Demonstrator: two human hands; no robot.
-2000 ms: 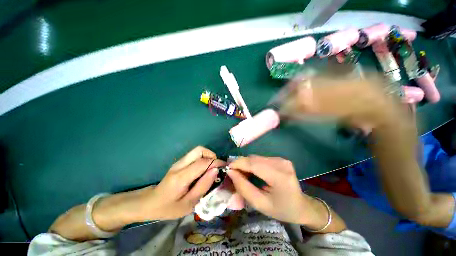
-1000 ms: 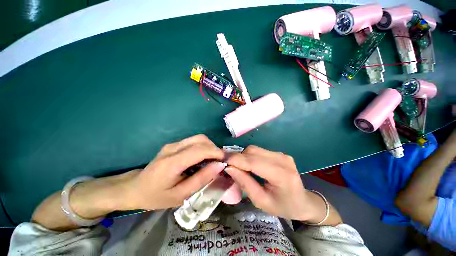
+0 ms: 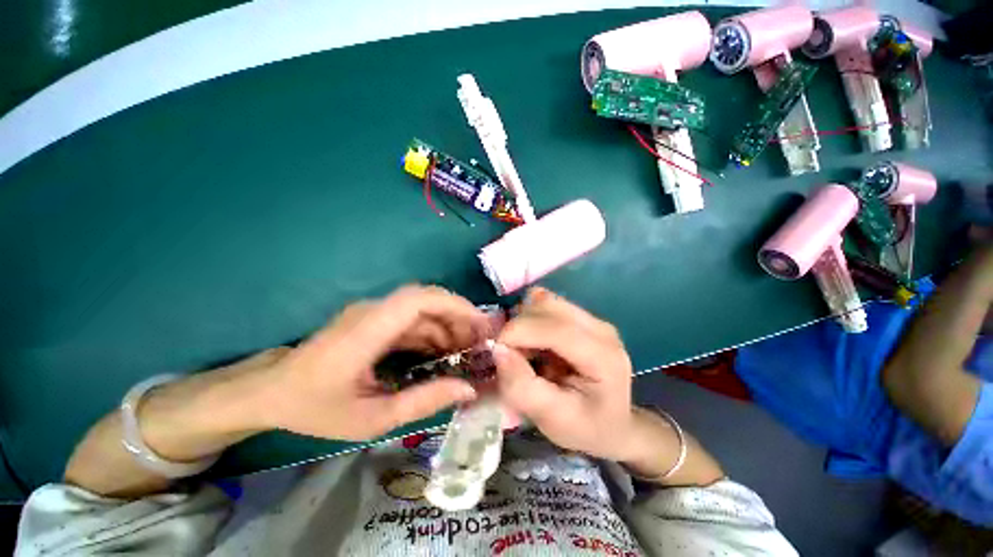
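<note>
My left hand (image 3: pixel 381 364) and my right hand (image 3: pixel 566 370) are close together at the bench's near edge, working on one half-built hair dryer. Its pale open handle shell (image 3: pixel 466 455) points down toward my shirt. A small dark part with thin wires (image 3: pixel 479 361) shows between my fingers. My left hand is around the dark part's side, thumb and fingers apart. My right fingertips pinch at the joint beside it. The dryer's barrel is mostly hidden by my hands.
Another pink dryer (image 3: pixel 544 246) lies ahead, its circuit board (image 3: pixel 462 183) with a yellow end beside its handle. Several pink dryers with green boards (image 3: pixel 649 100) lie at the right. A person in blue (image 3: pixel 849 381) sits at the right. A white rail (image 3: pixel 218 67) curves along the back.
The other person's arm reaching over the bench has withdrawn. My left thumb and fingers have spread, exposing the dark part. The handle shell has turned to point more straight down.
</note>
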